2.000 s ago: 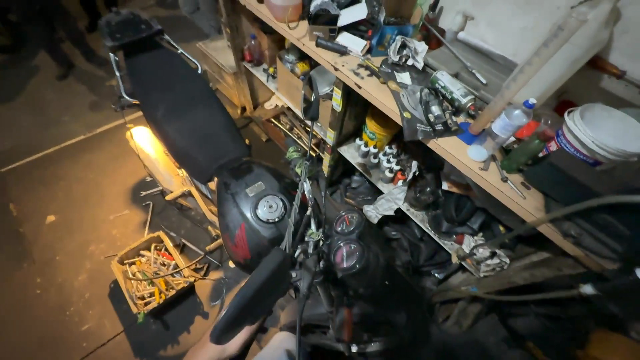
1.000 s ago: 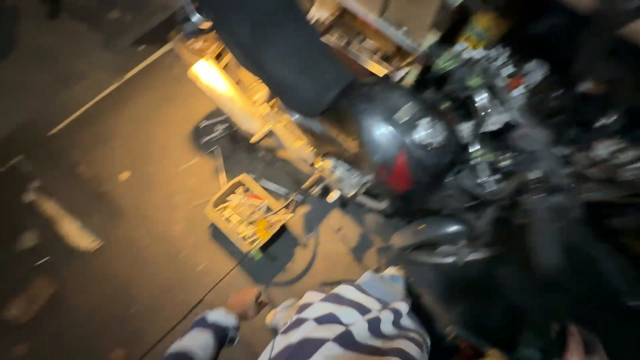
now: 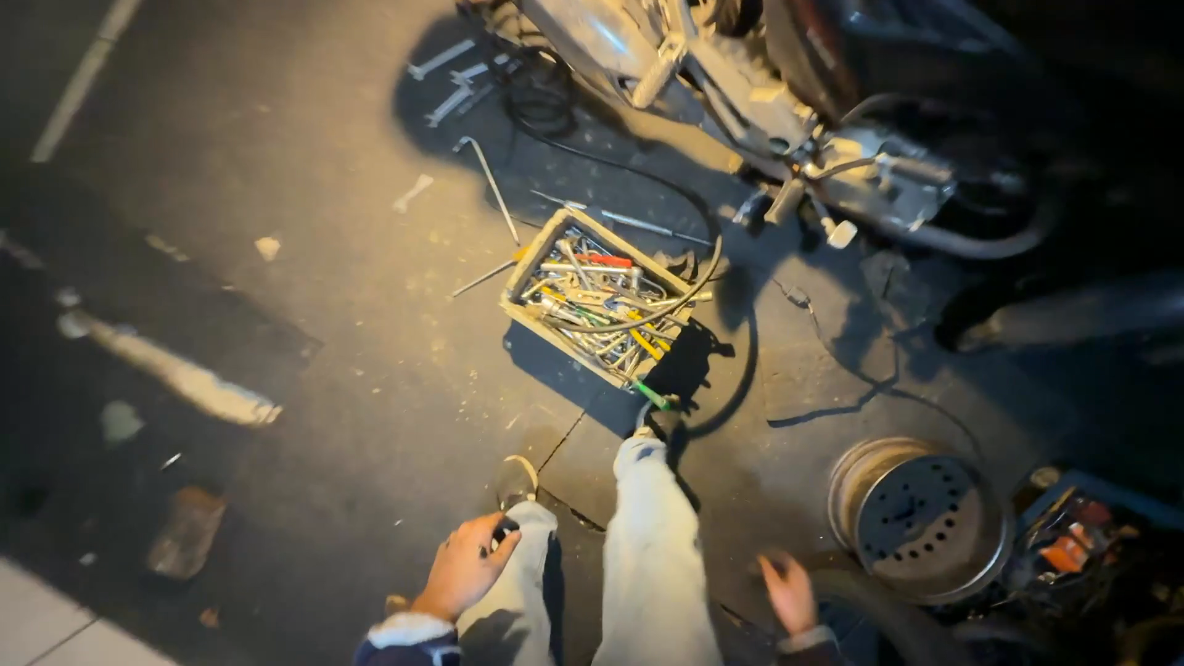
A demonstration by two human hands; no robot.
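My left hand (image 3: 470,562) is at the bottom, above my left trouser leg, with its fingers bent toward the thumb. A small dark patch shows between thumb and fingers; whether it is an object or shadow, I cannot tell. My right hand (image 3: 789,590), slightly blurred, is to the right of my other leg, fingers apart and nothing seen in it. Ahead of my feet a box (image 3: 564,344) full of hand tools sits on the floor. Wrenches (image 3: 450,104), an L-shaped metal rod (image 3: 493,190) and a slim rod-like tool (image 3: 643,224) lie beyond it.
A motorcycle (image 3: 740,111) stands at the upper right, with a black hose (image 3: 629,166) running past the box. A steel wheel rim (image 3: 925,523) lies at the lower right, beside a container of parts (image 3: 1078,536). A brick-like block (image 3: 187,532) lies at the lower left.
The view has swung from the motorcycle and shelves down to the floor. Both my hands now show clear of the motorcycle, low in the view.
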